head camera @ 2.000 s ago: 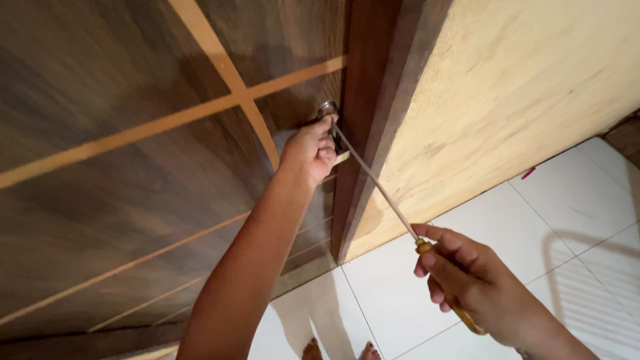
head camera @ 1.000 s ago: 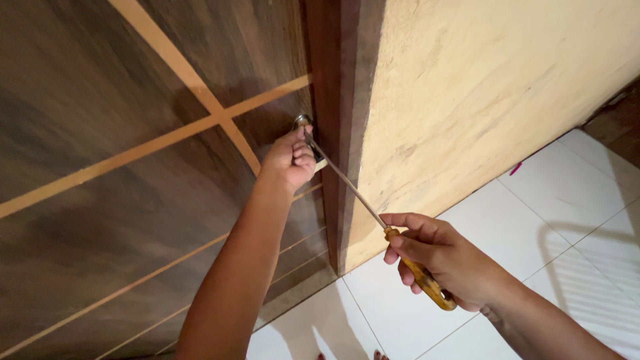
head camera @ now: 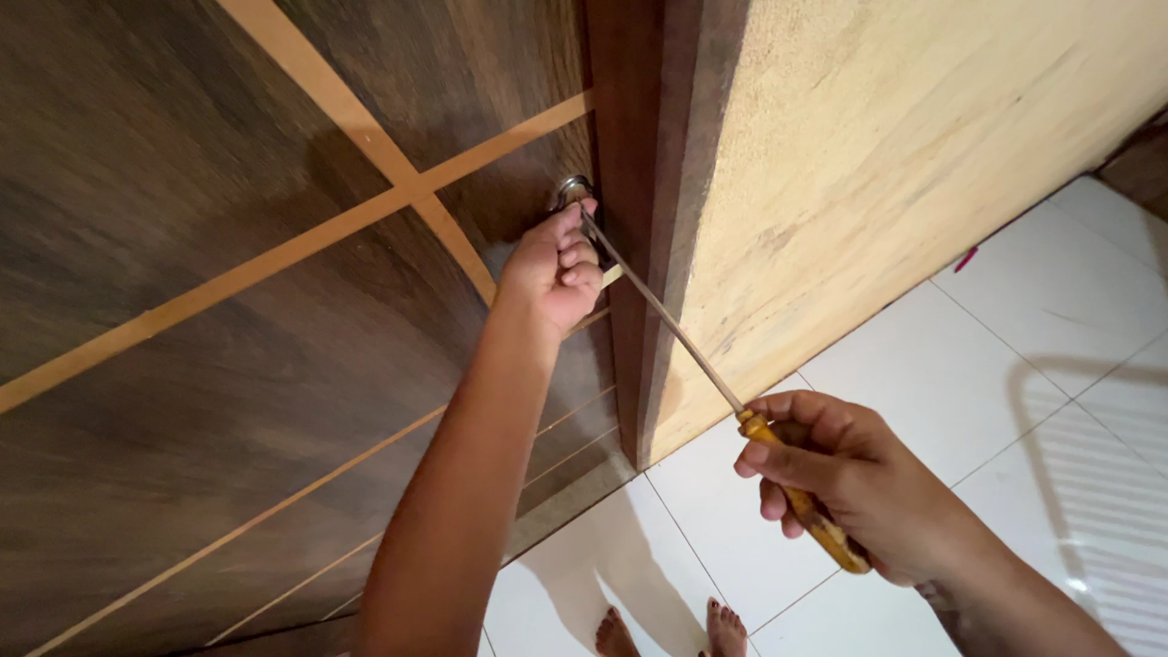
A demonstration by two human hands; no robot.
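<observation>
My right hand (head camera: 821,474) grips the worn yellow handle of a long screwdriver (head camera: 675,328). Its thin shaft runs up and left to the metal lock fitting (head camera: 574,190) at the edge of a dark wood-grain door (head camera: 301,255). My left hand (head camera: 557,265) is at the fitting, its fingers curled around the shaft's tip end and partly covering the lower hardware. The very tip is hidden by the fingers.
A dark wooden door frame (head camera: 639,228) stands right beside the fitting, then a rough cream wall (head camera: 849,182). White floor tiles (head camera: 1031,319) lie below, with bare feet (head camera: 725,628) at the bottom. A small pink object (head camera: 965,259) lies by the wall.
</observation>
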